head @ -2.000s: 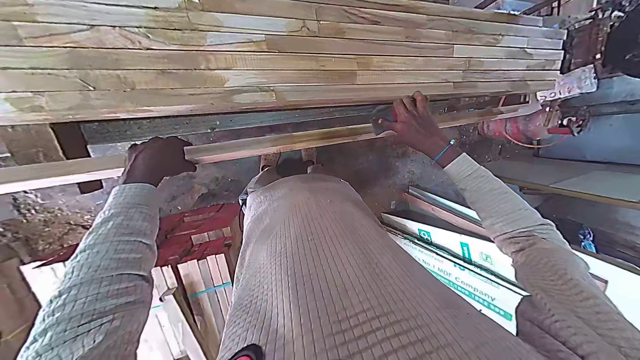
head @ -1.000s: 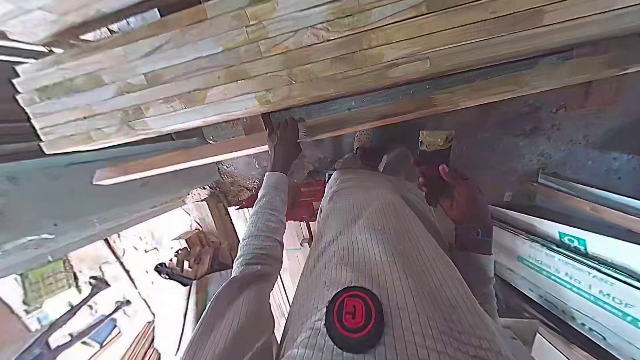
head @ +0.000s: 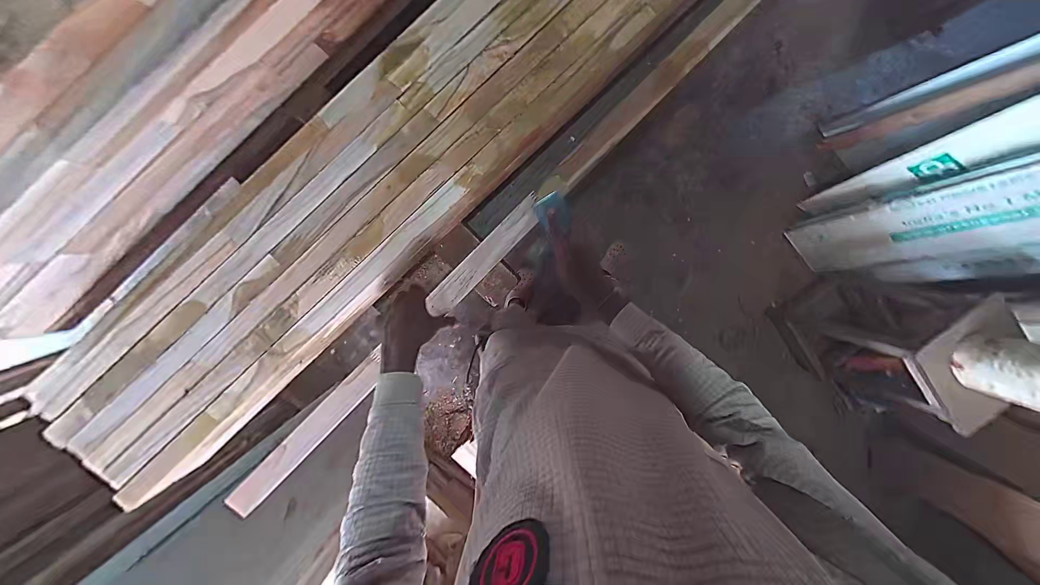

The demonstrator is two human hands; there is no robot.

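Observation:
A long narrow wooden strip (head: 487, 253) runs diagonally beside a row of jointed wooden boards (head: 276, 268). My left hand (head: 409, 325) is closed around the strip's lower part and hides some of it. Farther up, my right hand (head: 573, 264) presses a small blue piece (head: 552, 213), perhaps sandpaper, against the strip's edge with its fingers. Blur hides the exact hold.
More pale boards (head: 154, 171) lie at the upper left. Panels with green print (head: 918, 219) lean at the right, above a wooden frame or box (head: 886, 357). Sawdust (head: 449, 410) lies on the floor below the strip.
The view has turned a lot. My right hand, apart from the strip one second ago, is now at it with the blue piece. My left hand stays at the strip.

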